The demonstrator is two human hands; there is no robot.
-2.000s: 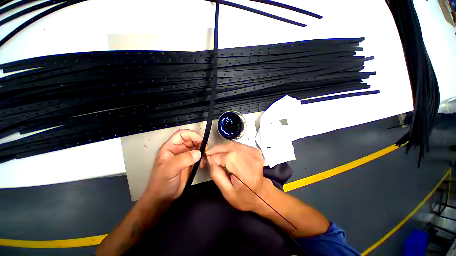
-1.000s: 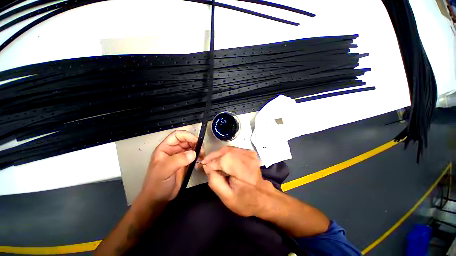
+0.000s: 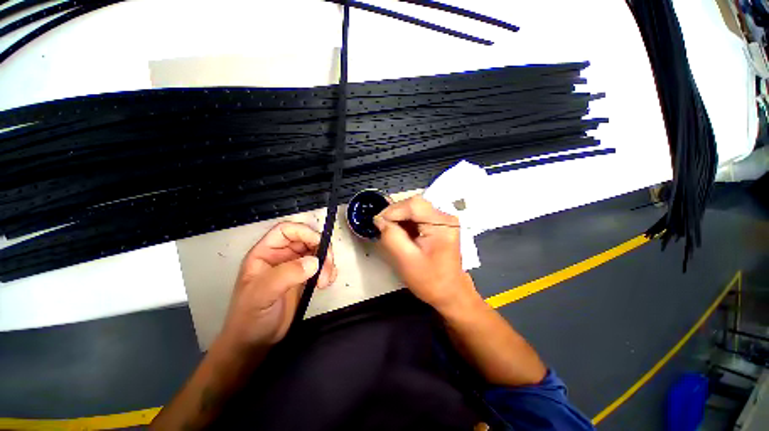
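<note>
My left hand (image 3: 274, 282) pinches a long narrow black strap (image 3: 336, 168) near its lower end. The strap runs up and away across the pile of punched black straps (image 3: 211, 151). My right hand (image 3: 426, 252) holds a very thin dark applicator (image 3: 440, 225) like a pen, its fingertips at the right rim of the small round paint pot (image 3: 365, 210). The pot holds glossy dark liquid. The applicator's tip is hidden by the fingers and the dark liquid. A crumpled white cloth or paper (image 3: 464, 183) lies right of the pot, partly behind my right hand.
A beige-grey board (image 3: 211, 278) lies under the pot and pile on the white table (image 3: 93, 295). A thick black strap bundle (image 3: 687, 143) hangs over the table edge at right. Separate straps (image 3: 422, 23) lie beyond the pile. A blue object (image 3: 688, 400) stands at lower right.
My right hand has moved from the strap, up and right to the paint pot, with the applicator. My left hand still holds the strap. The whole view has shifted slightly.
</note>
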